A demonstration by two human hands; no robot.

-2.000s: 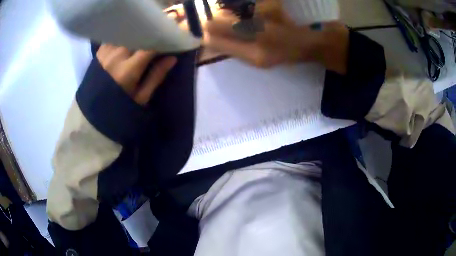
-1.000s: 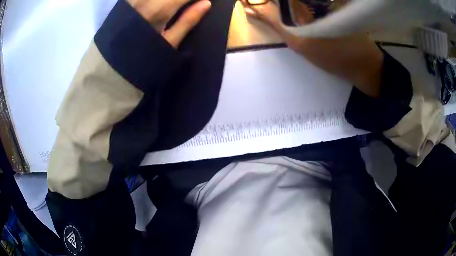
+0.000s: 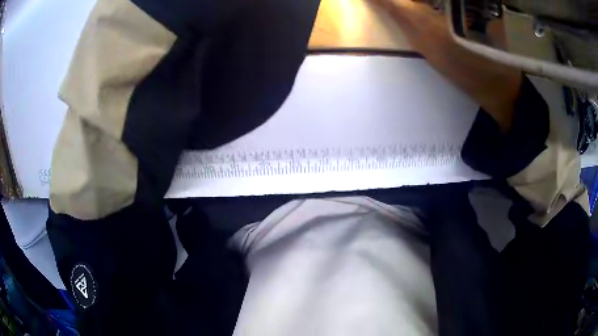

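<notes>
A dark panel (image 3: 252, 79) hangs over the left part of the white table, its rounded lower edge above the ruler scale. My left hand is out of the picture beyond the top edge; only its dark cuff and tan sleeve show. My right hand (image 3: 426, 29) reaches up from the right beside the machine bed (image 3: 357, 29), blurred. Its wrist shows, but its fingers are cut off or hidden, so its hold cannot be seen. The sewing machine head (image 3: 524, 39) is close and blurred at the upper right.
The white table (image 3: 374, 98) has a ruler scale along its front edge. Pale cloth (image 3: 341, 262) lies across my lap below it. Dark-handled tools (image 3: 587, 125) lie at the right rim. Bright blue edges show low at the left.
The view has shifted so that my left hand has left the top of the picture. The dark panel sits higher in view. The machine head now shows larger at the upper right.
</notes>
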